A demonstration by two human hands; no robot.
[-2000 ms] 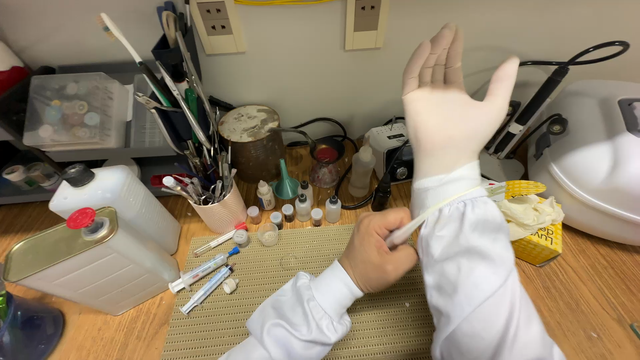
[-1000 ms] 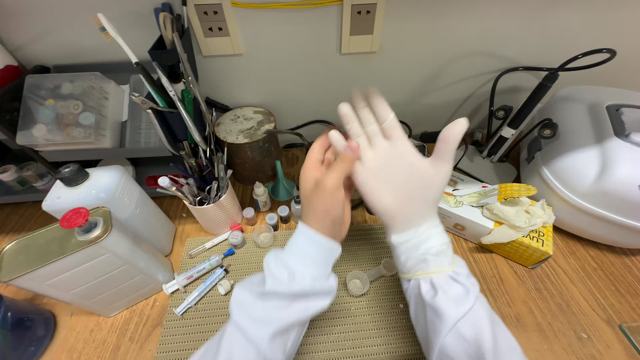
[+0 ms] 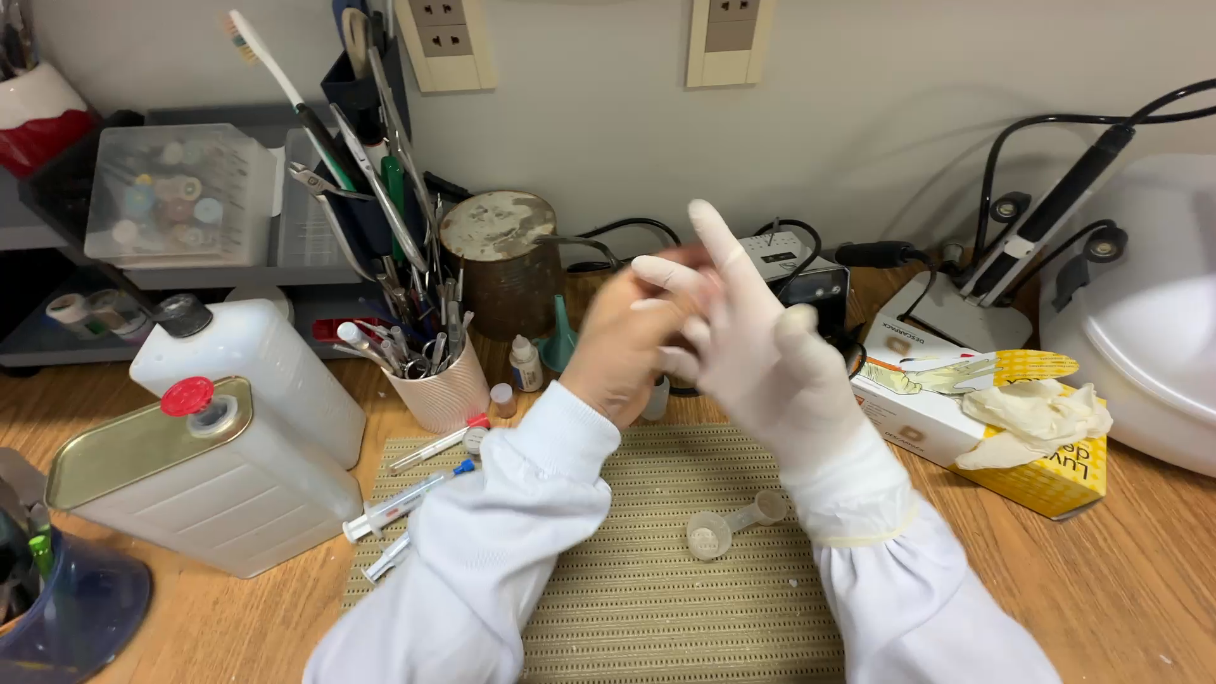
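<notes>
My right hand [image 3: 769,356] wears a thin white latex glove, its cuff drawn over the white sleeve. It holds no object, and its index finger points up and left. My bare left hand [image 3: 632,347] is at the gloved fingers, closed around some of them; motion blur hides the exact grip. Below the hands lies a woven beige mat [image 3: 665,608] with a clear double-ended measuring scoop [image 3: 709,536] on it. On the mat's left side are a syringe [image 3: 404,505], a second syringe [image 3: 388,558] partly under my left sleeve, and a red-capped tube [image 3: 437,446].
On the left stand a metal can [image 3: 190,475], a white plastic jug [image 3: 275,370] and a ribbed cup [image 3: 442,389] of instruments. Behind are a rusty pot [image 3: 503,275], a dropper bottle [image 3: 525,364] and a green funnel [image 3: 559,337]. An open glove box [image 3: 1035,475] sits on the right.
My left hand has gone from the right glove's cuff up to its fingers. The gloved hand is lower than two seconds ago, and its spread fingers have partly bent.
</notes>
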